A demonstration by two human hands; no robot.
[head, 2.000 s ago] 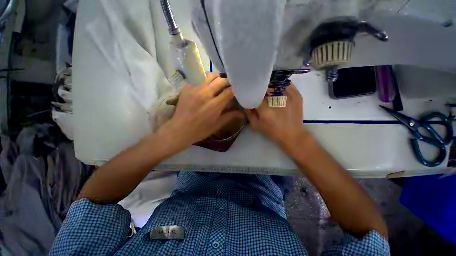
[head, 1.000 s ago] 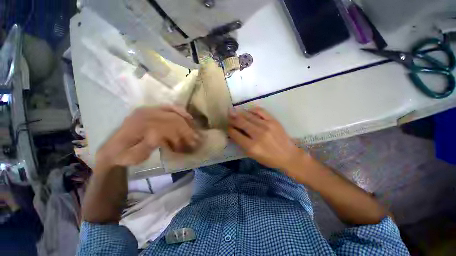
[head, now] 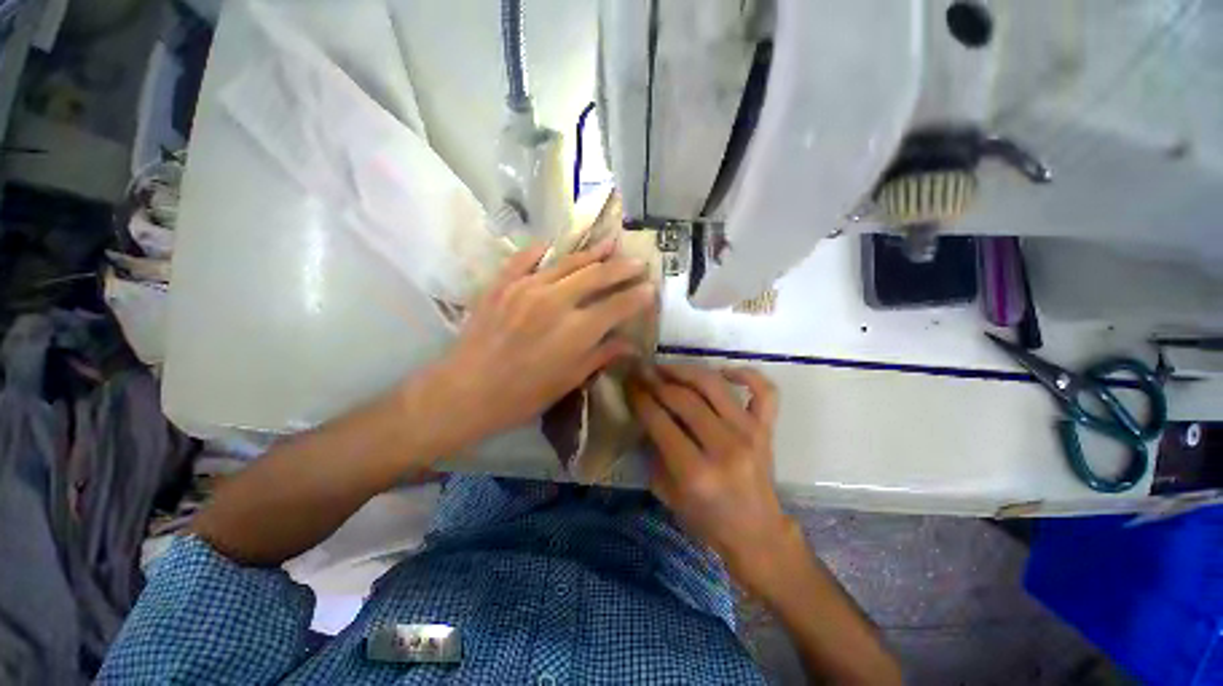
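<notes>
A light beige garment piece (head: 617, 432) lies under my hands in front of the sewing machine head (head: 818, 148), with its paler part spread to the back left. A dark brown band (head: 566, 426) shows at its near left edge. My left hand (head: 557, 322) lies on the cloth with fingers over it. My right hand (head: 708, 436) has its fingertips on the cloth's right edge, pinching it. The small metal parts by the needle (head: 675, 248) are just beyond the cloth; the needle itself cannot be made out.
The machine lamp (head: 533, 174) stands behind my left hand. To the right lie a black rectangle (head: 921, 271), a purple object (head: 1001, 279) and teal-handled scissors (head: 1102, 409). A blue crate (head: 1127, 590) is below right. Grey cloth heaps (head: 81, 496) are at the left.
The view has swung back towards the machine head. My left hand has moved from above the near cloth onto it, towards the needle area. My right hand remains at the cloth's right edge.
</notes>
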